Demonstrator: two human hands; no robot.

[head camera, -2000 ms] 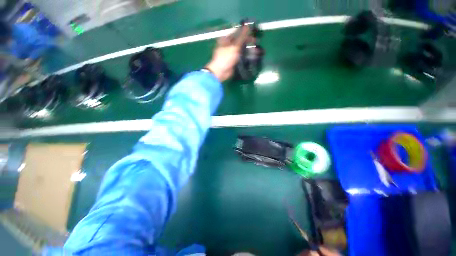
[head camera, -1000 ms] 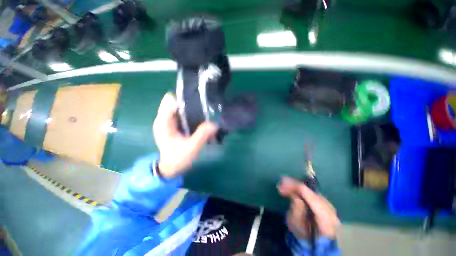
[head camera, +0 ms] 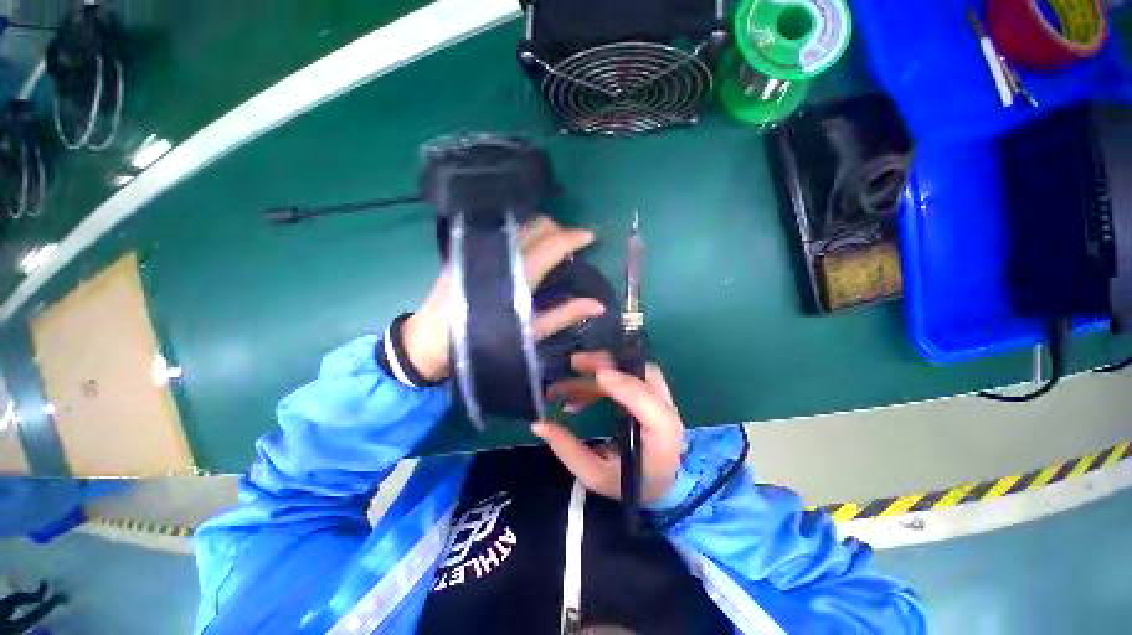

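Observation:
A black headset [head camera: 497, 298] with two pale curved rails is held over the near part of the green mat. A thin black boom sticks out left from its far ear cup. My left hand [head camera: 540, 279] grips the headset from inside the band, fingers spread toward the near ear cup. My right hand [head camera: 633, 428] holds a black-handled soldering iron [head camera: 632, 372], its tip pointing away from me and not touching the headset. The right hand's thumb and fingertips are at the headset's near right side; whether they touch it is unclear.
A fan with a wire grille [head camera: 627, 81] and a green solder spool [head camera: 785, 50] stand at the back. The iron stand [head camera: 844, 199] is right, beside a blue tray [head camera: 950, 248] with a tape roll [head camera: 1049, 27]. A tan board [head camera: 109, 366] lies left. More headsets [head camera: 87, 81] are far left.
The left hand has brought the headset from the conveyor to in front of me. The right hand with the iron has moved left, beside the headset. The view has shifted.

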